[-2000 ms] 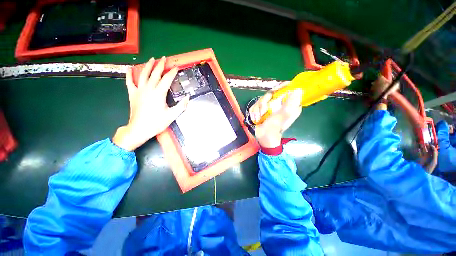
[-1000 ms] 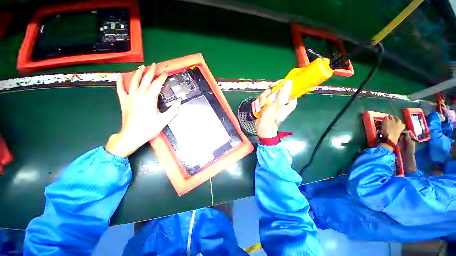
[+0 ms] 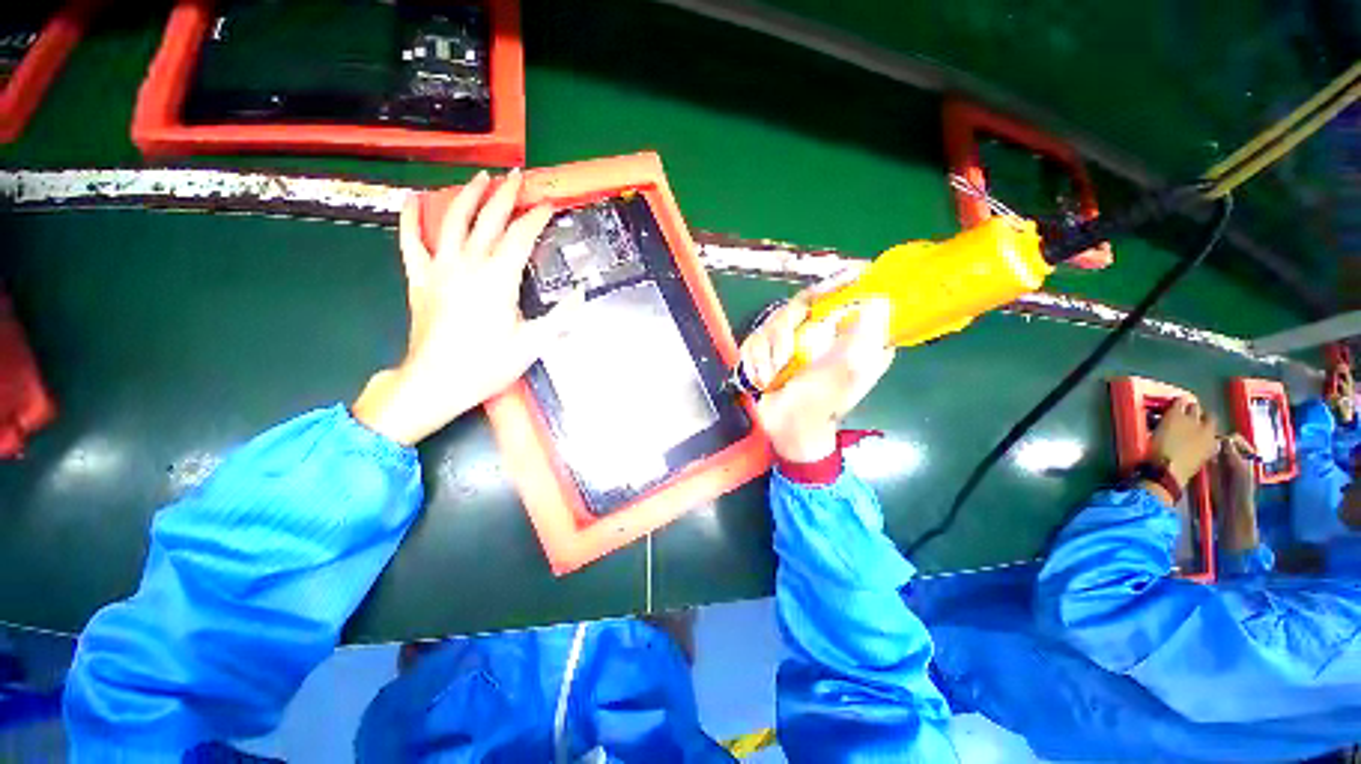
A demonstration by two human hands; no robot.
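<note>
An open tablet point(image 3: 694, 336) with a white battery point(image 3: 620, 373) and a circuit board point(image 3: 579, 251) lies tilted in a red frame point(image 3: 560, 523) on the green bench. My left hand point(image 3: 466, 321) rests spread on the frame's upper left side, its thumb over the tablet near the board. My right hand point(image 3: 818, 366) is shut on the yellow electric screwdriver point(image 3: 948, 281). The screwdriver's tip is at the frame's right edge, over the battery end of the tablet. The screw dish point(image 3: 766, 318) is mostly hidden behind my right hand.
A red-framed tablet point(image 3: 343, 75) lies beyond the white-edged strip point(image 3: 224, 190). Another red frame point(image 3: 1030, 172) is at the upper right. A red piece point(image 3: 18, 388) is at the left edge. A black cord point(image 3: 1045, 403) hangs at right. Another person's hand point(image 3: 1184, 442) works on a frame at far right.
The screwdriver tip has moved from over the dish to the frame's right edge. The other person's hands have moved down to a frame on the bench. My left hand stays on the frame.
</note>
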